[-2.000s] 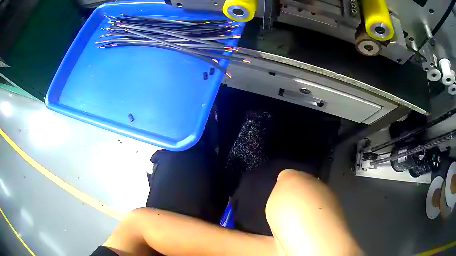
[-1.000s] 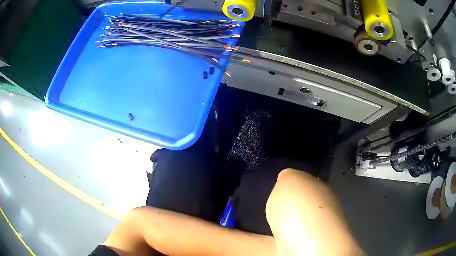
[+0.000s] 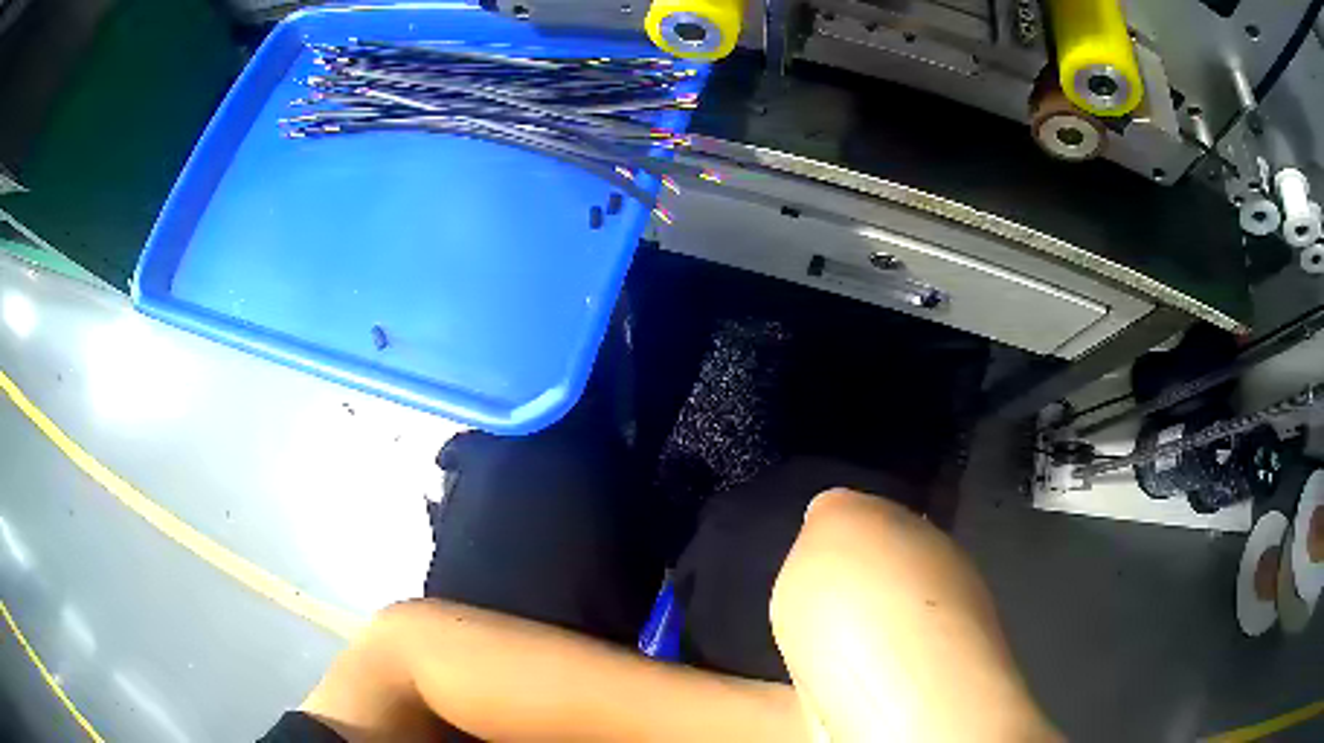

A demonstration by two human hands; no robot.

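A loose bundle of cut black wires with copper-coloured ends lies across the top of the blue catch tray. Several wire ends reach over the tray's right rim. Small dark offcuts lie apart on the tray floor, two of them near the right wall. My bare arms cross the bottom of the picture over my dark-clothed legs. Neither of my hands can be made out, and neither touches the wires or tray.
The machine has yellow rollers above the tray's right corner and further right. A grey drawer front runs below. A speckled heap is under the bench. Small white rollers and pale discs are at right. A blue object is between my legs.
Another wire end shows near the tray's right rim, and the wires there lie slightly differently. My arms and the tray have not visibly moved.
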